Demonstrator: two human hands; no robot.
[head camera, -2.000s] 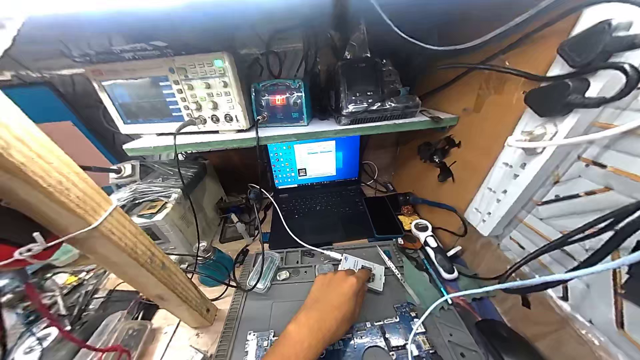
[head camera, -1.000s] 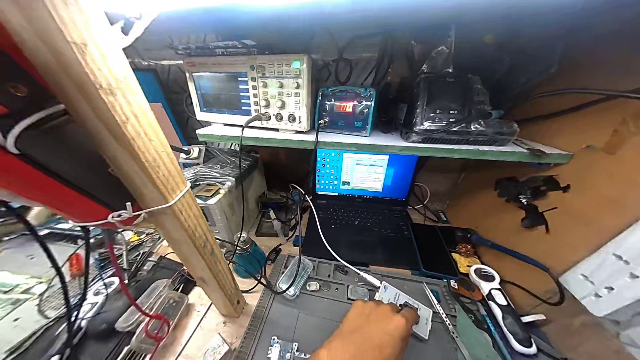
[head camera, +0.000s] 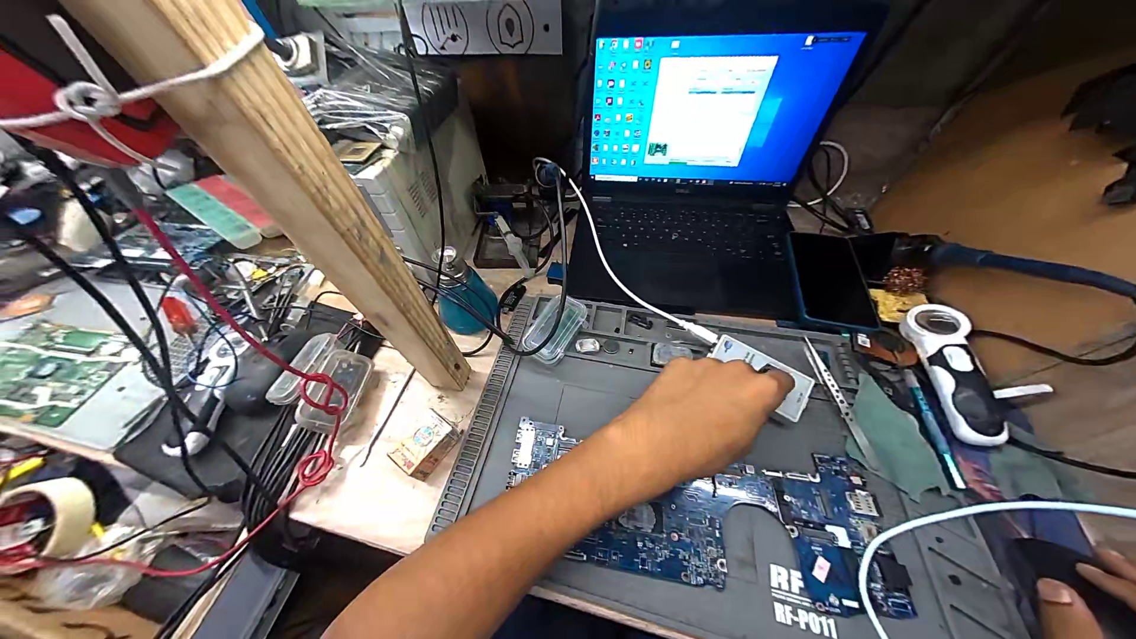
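Note:
My left hand (head camera: 719, 404) reaches across the mat, its fingers curled on a small white boxed device (head camera: 794, 386) with a white cable plugged into its left end. Part of the device is under the fingers. Below the forearm lies a blue laptop motherboard (head camera: 657, 541), partly covered by the arm. At the bottom right edge, my right hand (head camera: 1078, 603) rests on a black computer mouse (head camera: 1052, 568), both cut off by the frame. Behind the mat an open laptop (head camera: 688, 248) shows a window on its lit screen.
The grey repair mat (head camera: 532, 390) holds a clear plastic box (head camera: 555, 330) and tweezers (head camera: 839, 395). To the right are a phone (head camera: 832, 282) and a white-and-black magnifier (head camera: 957, 377). A wooden post (head camera: 319, 204) and hanging cables stand left, beside a small carton (head camera: 423, 444).
The view has tilted down, closer to the mat. My left hand stays at the white device. My right hand and the mouse now show at the right edge.

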